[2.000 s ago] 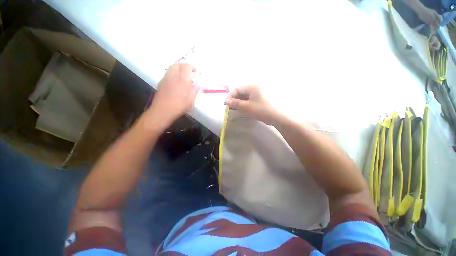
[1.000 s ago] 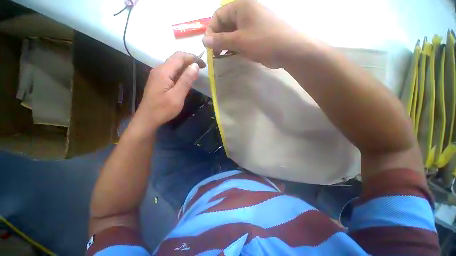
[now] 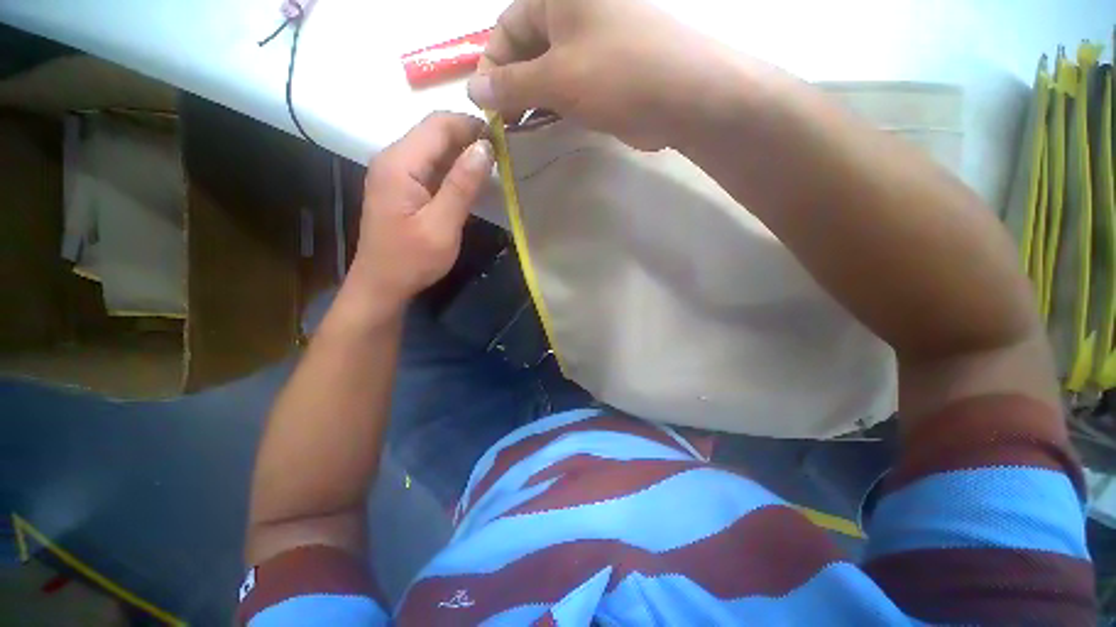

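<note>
A beige fabric cover (image 3: 710,282) with a yellow edge binding (image 3: 520,239) hangs from the table edge over my lap. My right hand (image 3: 557,61) pinches the top end of the yellow edge between thumb and fingers. My left hand (image 3: 422,196) is just below it, thumb and forefinger closed at the yellow edge. Whether a small part sits between the left fingertips is hidden. A red tool or marker (image 3: 447,59) lies on the table behind my right fingertips.
A white table (image 3: 184,49) runs across the top. A black cord (image 3: 291,86) hangs over its edge. An open cardboard box (image 3: 239,245) with beige pieces (image 3: 129,221) stands on the left. Covers with yellow edges (image 3: 1062,221) stand in a row on the right.
The view has moved closer to the work since the oldest frame. My left hand has come in from the table to the yellow edge, and its fingertips now touch it below my right hand.
</note>
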